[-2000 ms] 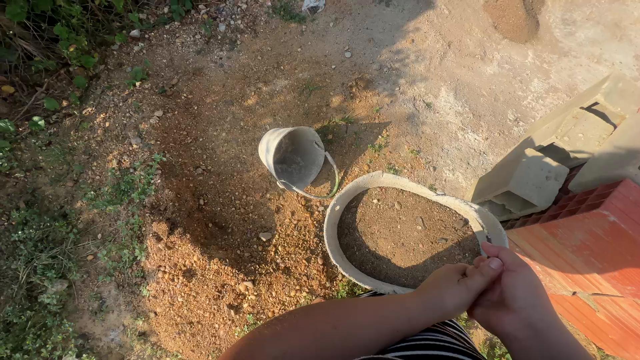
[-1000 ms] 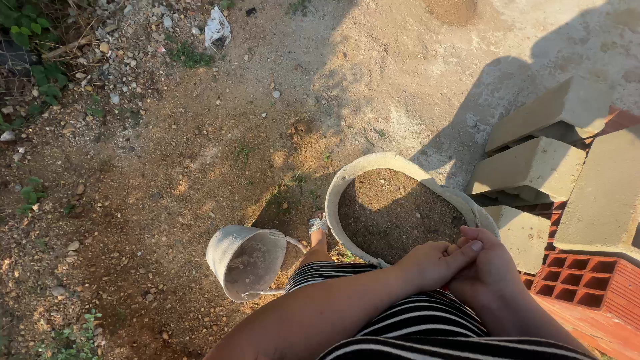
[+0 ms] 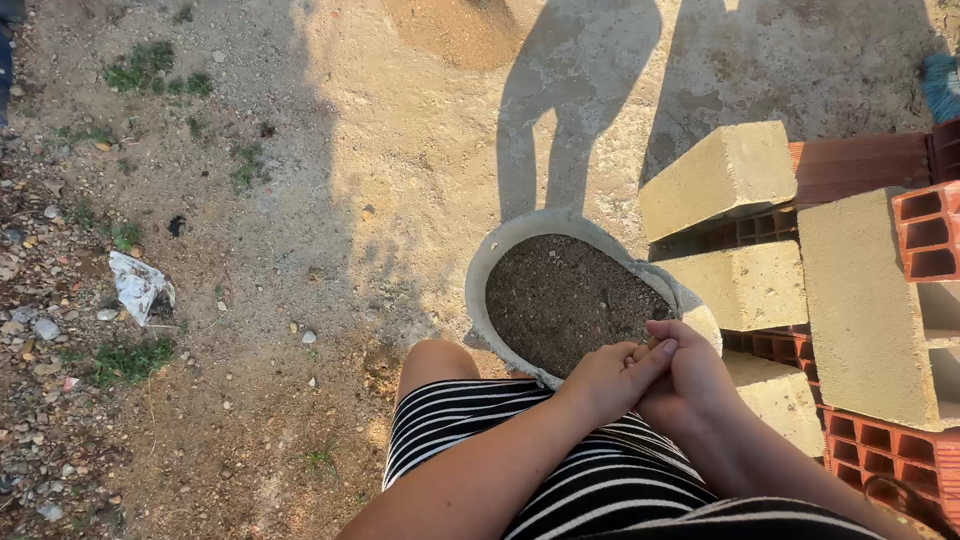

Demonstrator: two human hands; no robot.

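Note:
A large pale bucket with a squashed, oval mouth holds dark, gritty soil. My left hand and my right hand are closed together at its lower right rim. Their fingers overlap there and hide what they grip, so I cannot tell whether it is the rim or a handle. The bucket hangs or stands close in front of my legs, beside the striped black and white clothing. Its underside is hidden.
Concrete blocks and red hollow clay bricks are stacked close on the right. A white plastic scrap lies on stony ground at the left. Sandy material lies ahead, and blue bristles show at the far right.
The view has swung and moved far over the ground. The full bucket has stayed with my hands and shifted along with them. The smaller bucket, seen on the ground in both earlier frames, is out of view.

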